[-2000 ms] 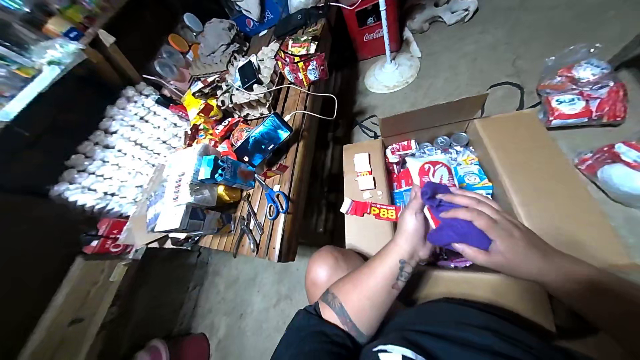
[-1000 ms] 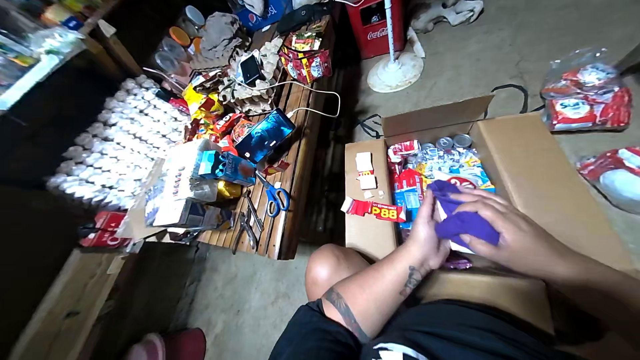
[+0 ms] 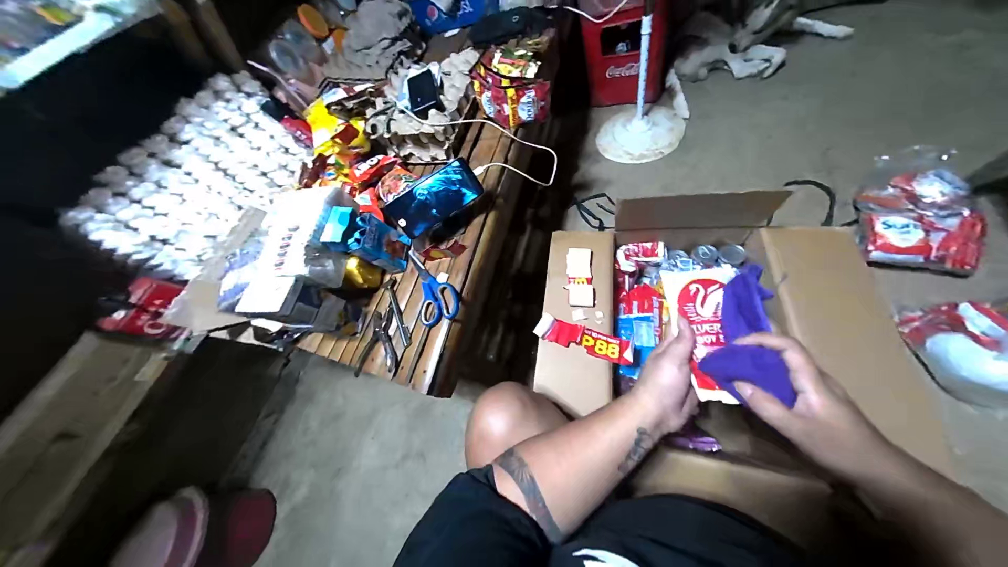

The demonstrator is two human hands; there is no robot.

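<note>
My left hand (image 3: 668,382) grips the left edge of a white and red plastic packet (image 3: 699,303) with a swan printed on it. A purple cloth (image 3: 752,370) is bunched in my right hand (image 3: 795,386) and lies against the packet's right side. Both hands are above an open cardboard box (image 3: 835,315) holding cans (image 3: 731,253) and blue and red packets (image 3: 639,335). On the box's left flap lie a torn red and yellow strip (image 3: 587,340) and small pieces of torn cardboard (image 3: 580,295).
Left of the box, a slatted wooden bench (image 3: 425,358) carries blue-handled scissors (image 3: 438,302), pliers (image 3: 384,346), a blue phone (image 3: 437,197) and packets. A stand's round base (image 3: 642,138), a red crate (image 3: 610,71) and an animal (image 3: 740,47) are behind. Plastic-wrapped packs (image 3: 921,224) lie right.
The purple cloth, earlier bunched between both hands, is now on the packet's right side. The white and red packet shows more fully, with my left hand at its edge.
</note>
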